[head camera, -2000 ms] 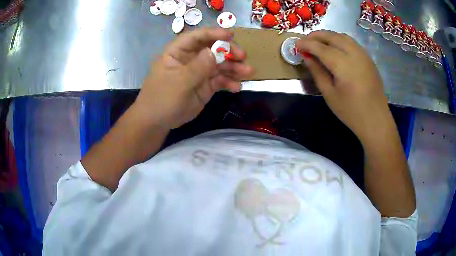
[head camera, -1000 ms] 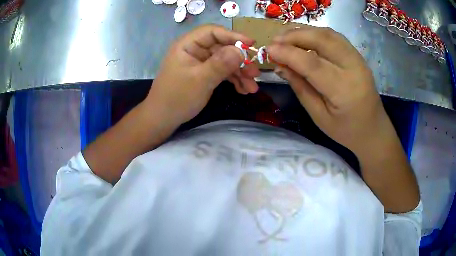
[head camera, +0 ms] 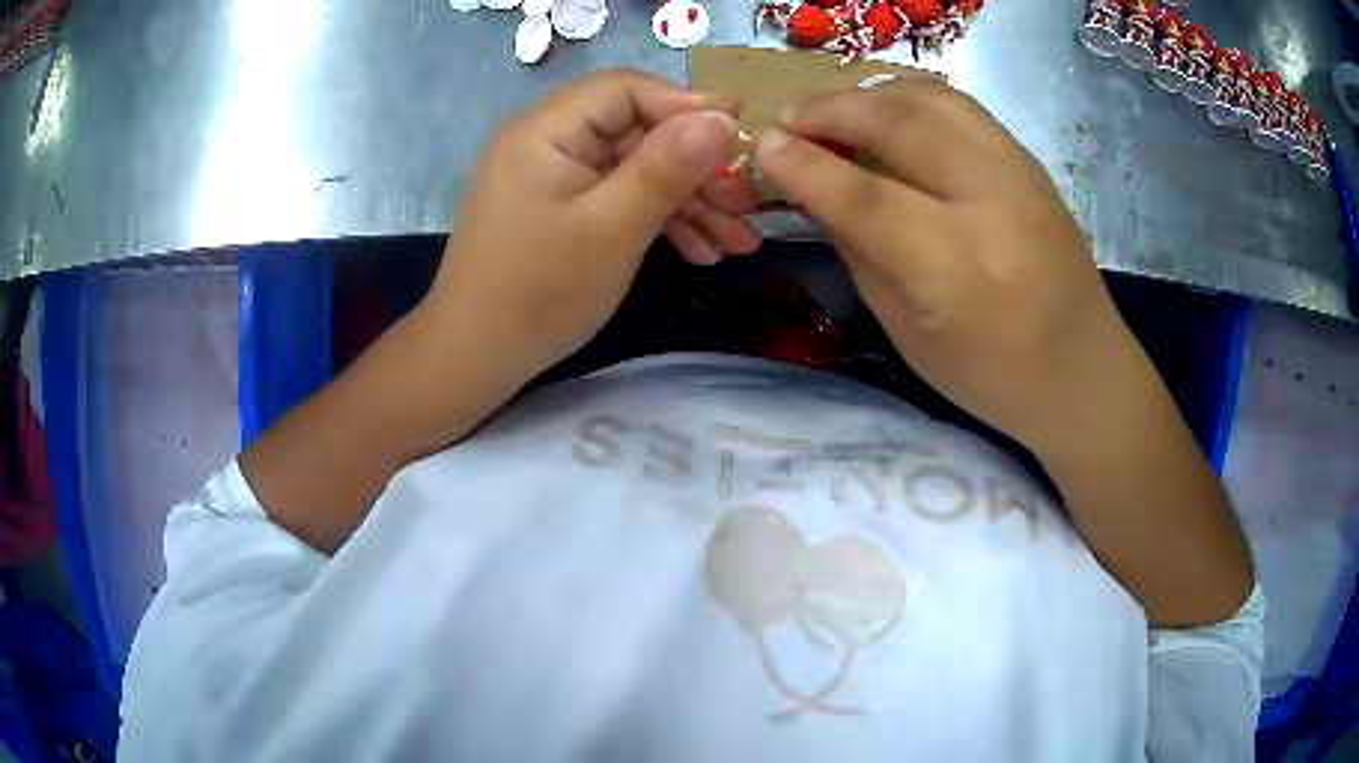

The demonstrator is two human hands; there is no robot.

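My left hand (head camera: pixel 596 209) and my right hand (head camera: pixel 939 224) meet fingertip to fingertip over the cardboard pad (head camera: pixel 733 78). Between them is a small figurine (head camera: pixel 741 154), mostly hidden by the fingers; only a pale limb and bits of red and white show. My left thumb and forefinger pinch its left end, where a white base was seen earlier. My right thumb and forefinger pinch its right end. The glue dish (head camera: pixel 879 81) is almost fully covered by my right hand; only its white rim shows.
A heap of red-haired doll figures (head camera: pixel 879 23) lies beyond the pad. White bases (head camera: pixel 578 15) lie at the upper left, and one with two red marks (head camera: pixel 681 21) lies nearer the heap. Figurines on bases (head camera: pixel 1192 67) stand in rows at right. Blue-rimmed crates (head camera: pixel 283 350) are below the table edge.
My right hand has moved left from the dish to meet my left hand. The fingertips have closed in further around the figurine, hiding more of it. The view has shifted slightly.
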